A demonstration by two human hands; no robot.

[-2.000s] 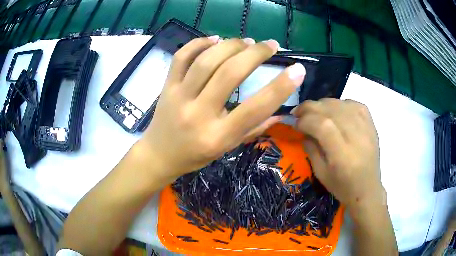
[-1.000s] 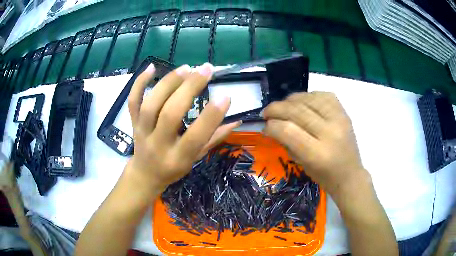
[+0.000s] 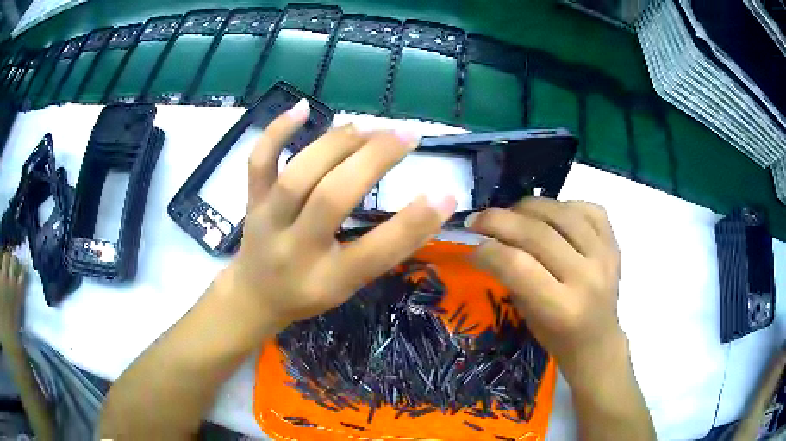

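Observation:
A black middle frame point(image 3: 527, 164) with a large window is held tilted above the orange parts tray point(image 3: 405, 424). My left hand point(image 3: 319, 220) grips the frame's left part, thumb at the lower edge and fingers at the upper edge. My right hand point(image 3: 560, 267) has its fingertips at the lower edge, right of my left thumb. Whether a strip is between the right fingertips is hidden. A loose heap of small black strips point(image 3: 414, 353) fills much of the tray. Another middle frame point(image 3: 200, 215) lies tilted on the white surface behind my left hand.
A stack of frames point(image 3: 116, 194) and a jumbled pile of frames point(image 3: 47, 224) lie at the left. Another stack point(image 3: 745, 276) is at the right. Frames point(image 3: 358, 65) lie in a row on the green belt. Tall white-edged trays point(image 3: 689, 73) stand beyond it. A person's hand point(image 3: 12, 297) shows at the far left.
The held frame and both hands sit slightly lower and further right in view than a second ago, and the frame is tilted differently. At the far left, one small frame no longer shows above the jumbled pile.

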